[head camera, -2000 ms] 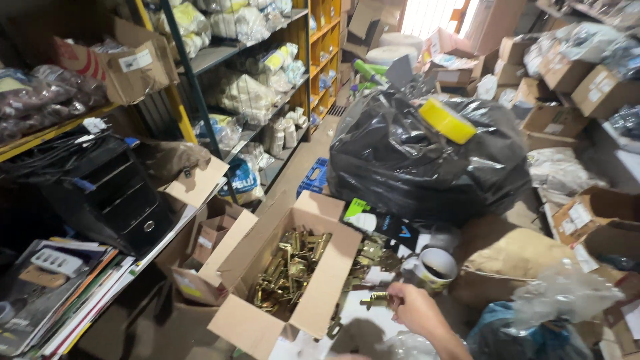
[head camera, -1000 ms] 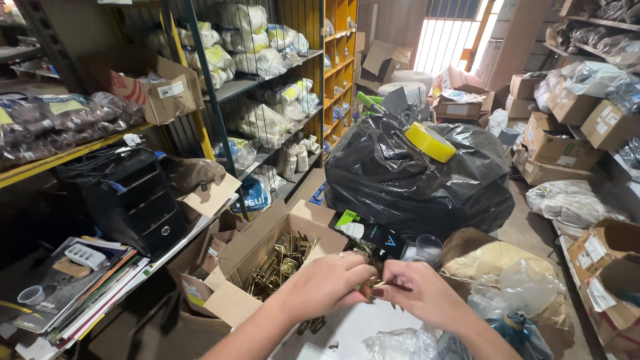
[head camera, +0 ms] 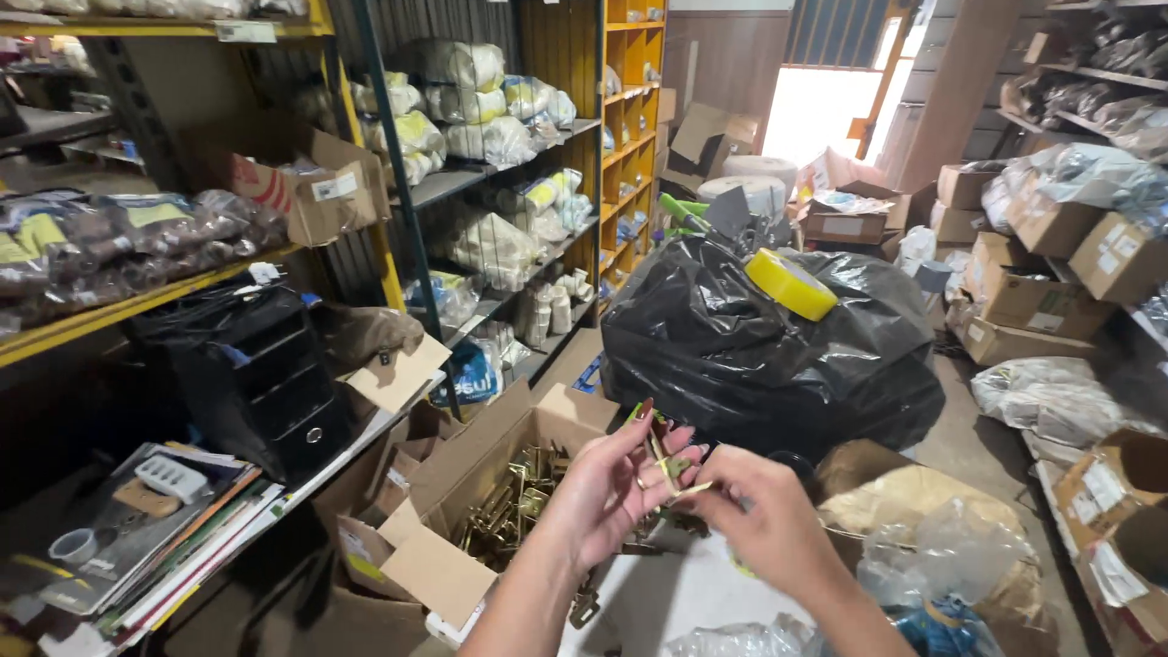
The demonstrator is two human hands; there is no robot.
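Note:
My left hand (head camera: 620,484), palm up, holds a brass-coloured metal hardware piece (head camera: 673,467) against its fingers, above the white work surface (head camera: 675,584). Close on its right, my right hand (head camera: 753,506) pinches the end of a thin yellowish part at the same piece; whether the two are joined I cannot tell. An open cardboard box (head camera: 474,447) full of similar brass-coloured metal pieces (head camera: 520,497) stands left of my hands. More such pieces lie on the surface beneath my hands, partly hidden by them.
A large black plastic bag (head camera: 730,365) with a yellow tape roll (head camera: 790,285) on top stands beyond my hands. Clear plastic bags (head camera: 949,557) and brown paper lie at right. Loaded shelves and a black computer tower (head camera: 265,392) stand at left, cardboard boxes (head camera: 1040,297) at right.
Two seconds ago my right hand held a metal piece near a cup; one second ago both hands met over the surface. Now my left palm is turned up and its fingers are more spread.

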